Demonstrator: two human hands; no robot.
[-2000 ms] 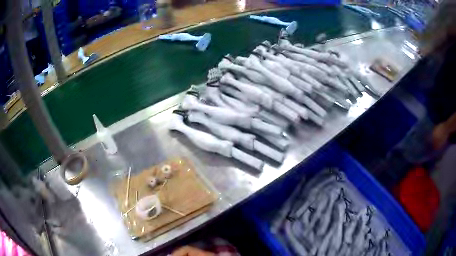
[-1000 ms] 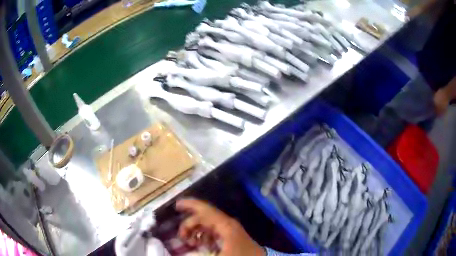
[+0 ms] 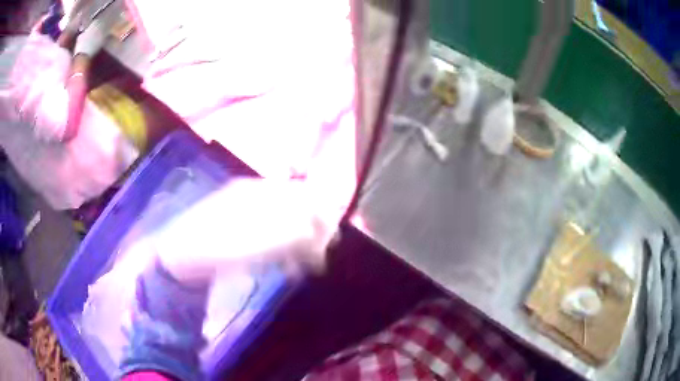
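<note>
My left hand [image 3: 246,231], in a white glove, is over the blue tote [image 3: 86,249] at the lower left. It is blurred and washed out by glare, so its fingers and anything in them cannot be made out. Pale sheet or film [image 3: 112,298] lies in the tote. My right hand is not in view. The cardboard pad [image 3: 548,301] is on the metal bench at the lower right, with a small white cup [image 3: 581,302] on it. Grey handles [image 3: 656,305] lie at the right edge, cut off by the picture.
A glaring lamp box [image 3: 253,67] stands beyond the tote. A tape roll [image 3: 543,151], a white bottle [image 3: 497,126] and a blurred squeeze bottle [image 3: 596,158] are on the bench beside the green belt [image 3: 626,97]. Another person's arm [image 3: 76,97] is at upper left.
The view has swung left, bringing the left tote and lamp box into view. My left hand is now over that tote. My right hand and the right tote have left the picture.
</note>
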